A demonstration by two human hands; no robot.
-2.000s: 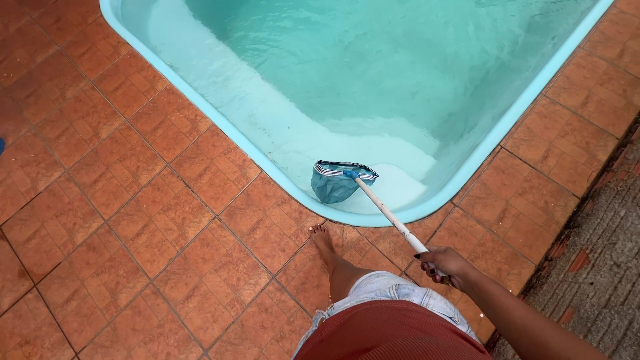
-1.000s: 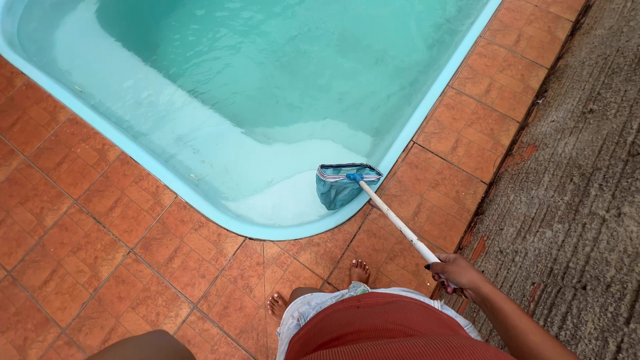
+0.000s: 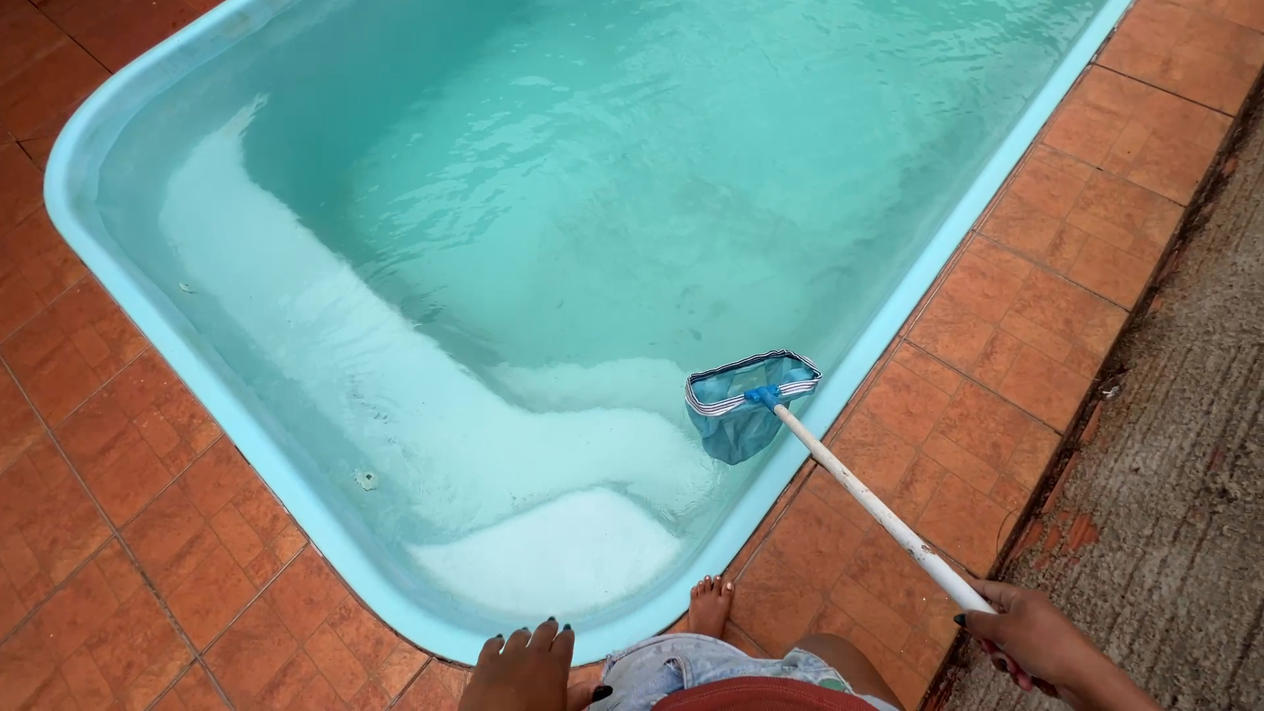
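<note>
My right hand [image 3: 1032, 632], at the lower right, is closed around the white pole [image 3: 879, 504] of a pool skimmer net. The blue mesh net [image 3: 736, 430], with a striped rim, hangs at the pole's far end over the pool's right inner edge, near the corner. My left hand [image 3: 523, 667] is at the bottom middle, in front of my denim shorts, its fingers apart and holding nothing. It appears close to the pool's light blue rim [image 3: 326, 553]; whether it touches the rim, I cannot tell.
Greenish water [image 3: 632, 197] fills the pool, with a pale ledge [image 3: 326, 355] under its surface. Orange tiles [image 3: 138, 474] border the pool. Rough concrete [image 3: 1165, 494] lies beyond them at right. My bare foot [image 3: 710, 604] stands by the rim. A small round fitting [image 3: 366, 480] shows on the pool wall.
My left hand has come into view at the bottom. The right hand still holds the pole, with the net over the pool corner. The view has shifted along the pool.
</note>
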